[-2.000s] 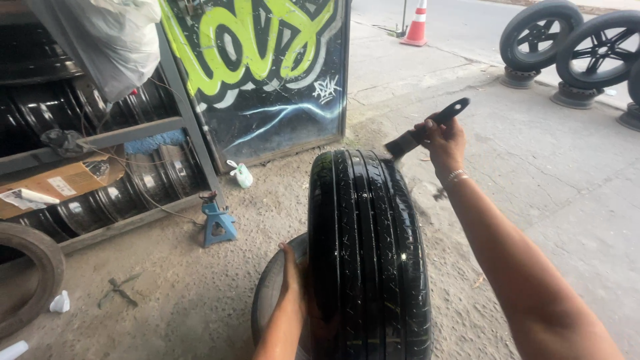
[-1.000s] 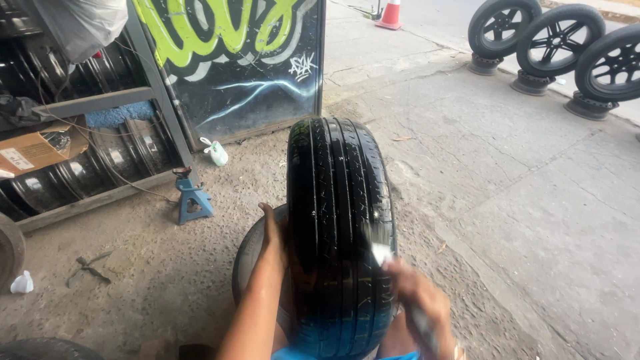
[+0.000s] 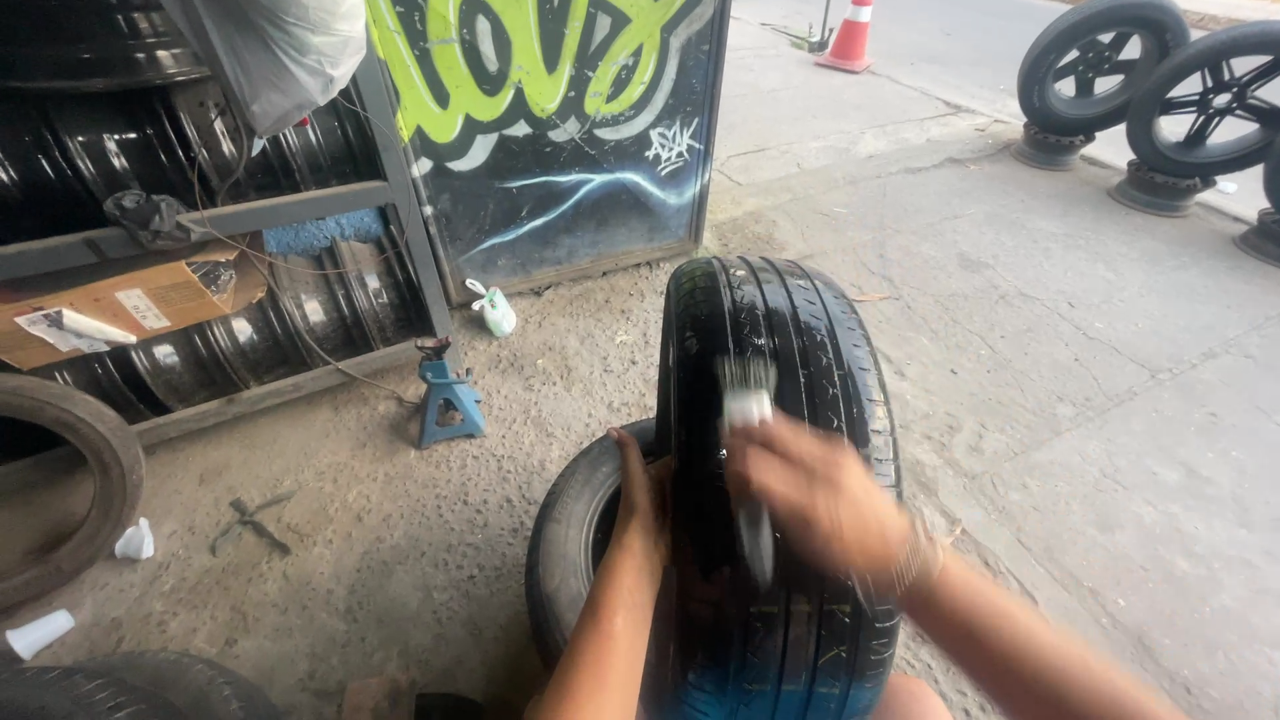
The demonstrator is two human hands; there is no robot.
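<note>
An upright car tire (image 3: 800, 350) with a wet, shiny black tread stands in front of me, by another tire (image 3: 565, 540) that lies lower at its left. My right hand (image 3: 815, 500) grips a paintbrush (image 3: 748, 400), blurred by motion, its bristles on or just over the left part of the tread. Against the upright tire's left sidewall rests my left hand (image 3: 640, 500), its thumb pointing up. The fingertips of that hand are hidden behind the tire.
A blue jack stand (image 3: 447, 400) stands left, before a metal rack (image 3: 300, 205) of wheel rims. Behind is a painted panel (image 3: 580, 230). Wheels (image 3: 1085, 75) on rims and a traffic cone (image 3: 848, 40) are at the upper right. More tires (image 3: 120, 470) lie at the left.
Two seconds ago the brush was at the tread's upper right; it then came down to the lower right and is now on the left part. The left hand stays at the sidewall.
</note>
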